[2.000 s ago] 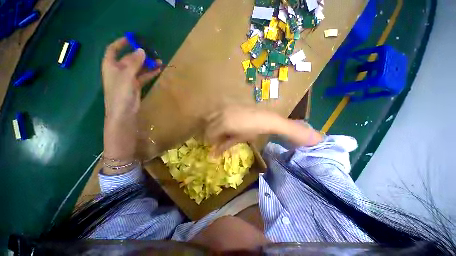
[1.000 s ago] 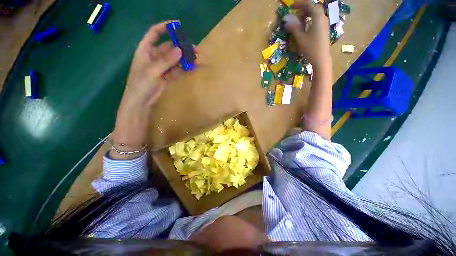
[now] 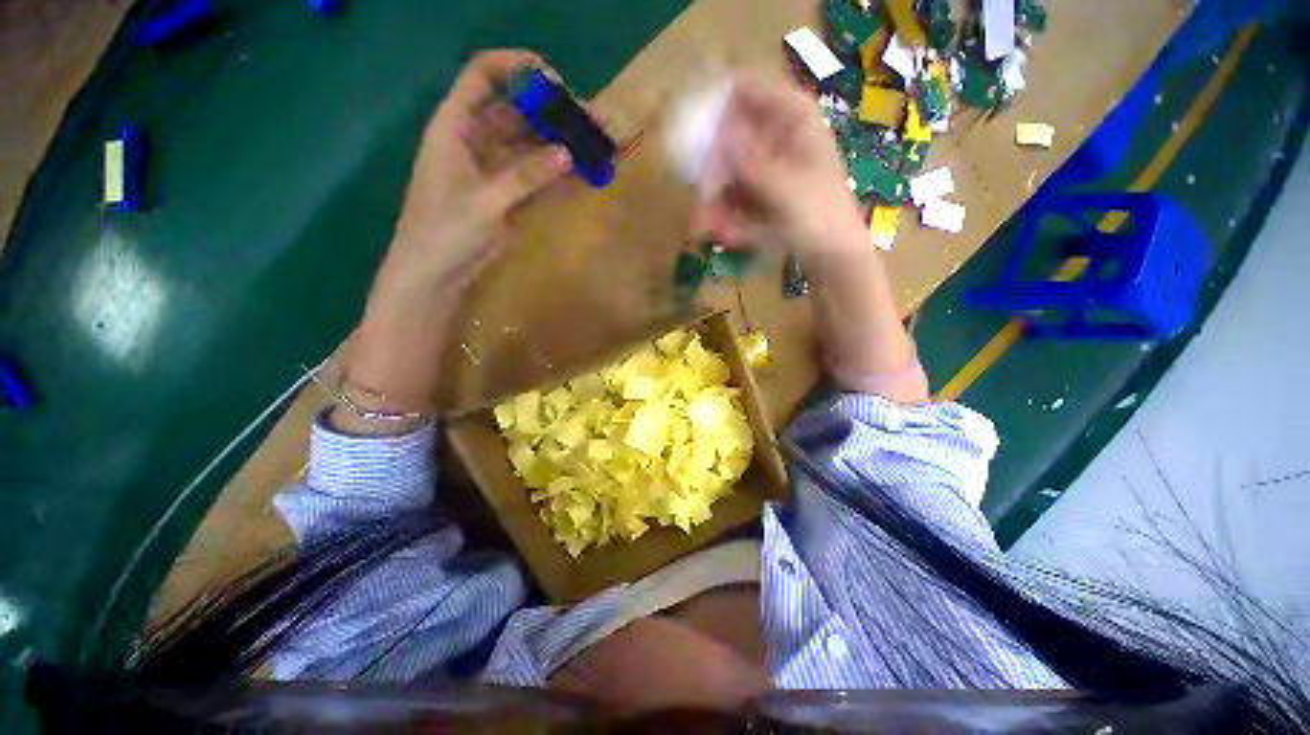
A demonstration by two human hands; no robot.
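My left hand (image 3: pixel 481 180) holds a blue battery pack (image 3: pixel 572 132) between thumb and fingers, with its dark face up and thin reddish wires at its right side. My right hand (image 3: pixel 776 165) is a little to the right of it, apart from it, and holds a white piece (image 3: pixel 700 129), blurred by motion; whether it is a pad or a board's white face I cannot tell. Small green circuit boards (image 3: pixel 726 263) are below my right hand, partly blurred. The mixed pile of green, orange and white parts (image 3: pixel 879 158) lies at the upper right.
An open cardboard box (image 3: pixel 575 572) with pale yellow paper squares (image 3: pixel 632 438) stands against my body. Blue packs (image 3: pixel 132 168) lie spaced on the green surface (image 3: pixel 259 216) at left. A blue stool (image 3: pixel 1135 270) stands at right. A small pale yellow piece (image 3: pixel 1033 135) lies right of the pile.
My right hand has moved from the pile back left toward the blue pack, now with the white piece. Several green boards now lie nearer the box. The blue packs on the green surface have shifted.
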